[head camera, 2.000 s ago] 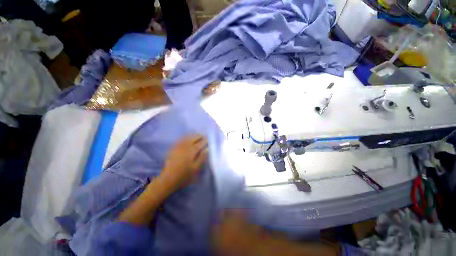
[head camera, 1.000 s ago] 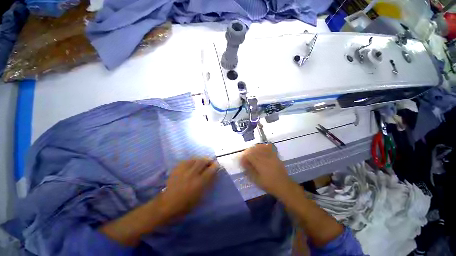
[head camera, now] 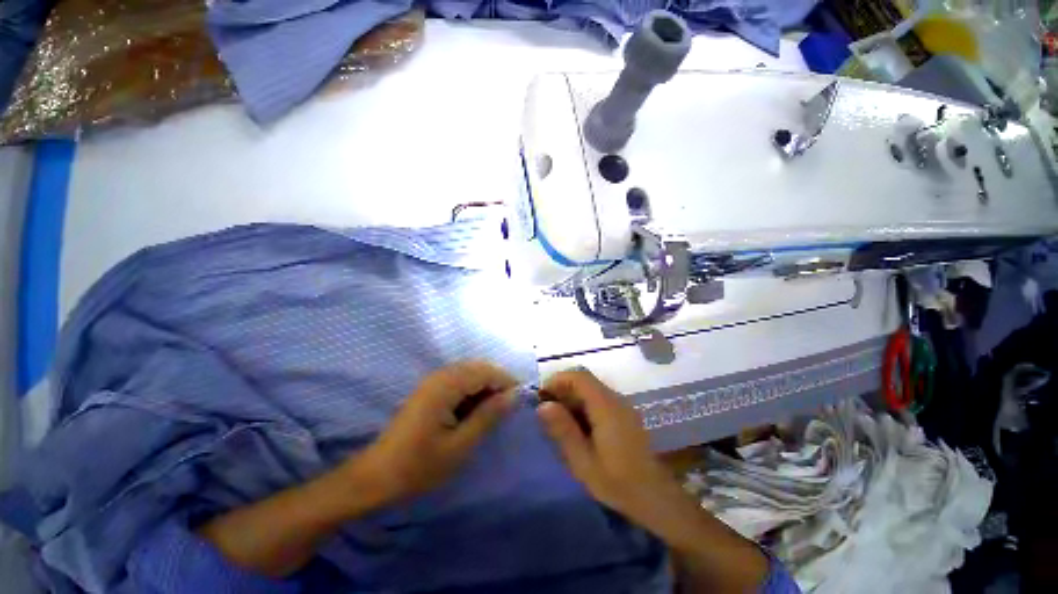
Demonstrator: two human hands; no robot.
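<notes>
A blue striped shirt [head camera: 313, 313] lies spread on the white table left of the needle area and hangs over the front edge. My left hand [head camera: 447, 424] pinches its edge between thumb and fingers. My right hand [head camera: 592, 435] pinches the same edge just to the right, fingertips close to the left ones. Both hands are in front of the presser foot [head camera: 627, 304] of the white sewing machine [head camera: 743, 163]. The cloth's upper corner reaches the left side of the machine head, where glare hides detail.
A plastic-wrapped brown package [head camera: 151, 58] and more blue cloth [head camera: 302, 46] lie at the back left. Blue tape [head camera: 46, 255] marks the table's left. Red and green scissors [head camera: 905, 369] hang at the right edge, above a white cloth bundle [head camera: 847, 487].
The shirt was swung onto the table and now lies flatter beside the machine head. My hands have come together at its edge. The snips seen on the machine bed no longer show.
</notes>
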